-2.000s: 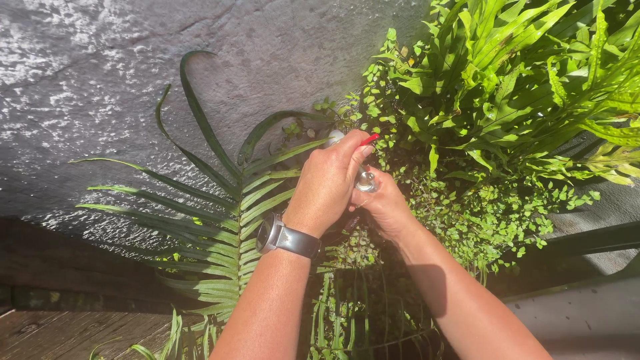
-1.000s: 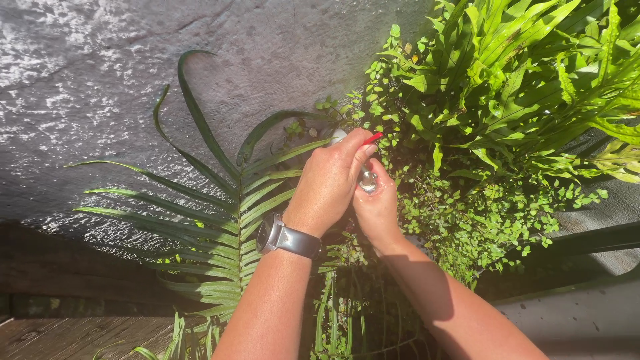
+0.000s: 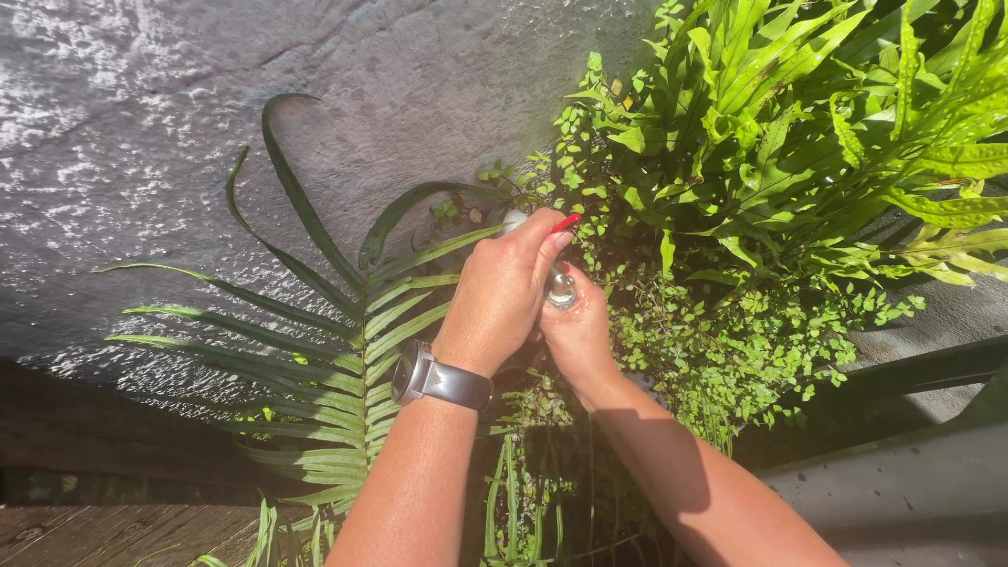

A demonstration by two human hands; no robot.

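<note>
My left hand (image 3: 504,287), with a watch (image 3: 429,378) on its wrist, is closed around a fitting by the wall. A red handle or lever tip (image 3: 567,223) sticks out past its thumb and forefinger. Behind the knuckles a small piece of a whitish part (image 3: 514,220) shows. Just below, my right hand (image 3: 579,323) holds a shiny, round, metal-looking end (image 3: 561,290) between thumb and curled fingers. Its skin glistens there as if wet. The two hands touch or nearly touch, and hide most of the fitting and the right fingers.
A fern frond (image 3: 364,339) spreads left of my hands, against a rough grey wall (image 3: 378,87). Small-leaved plants (image 3: 709,346) and long bright fronds (image 3: 756,134) crowd the right side. Wooden boards (image 3: 118,535) lie lower left, a grey smooth surface (image 3: 906,488) lower right.
My right hand has shifted slightly left and turned a little around the shiny end. My left hand has stayed in place beside the red handle.
</note>
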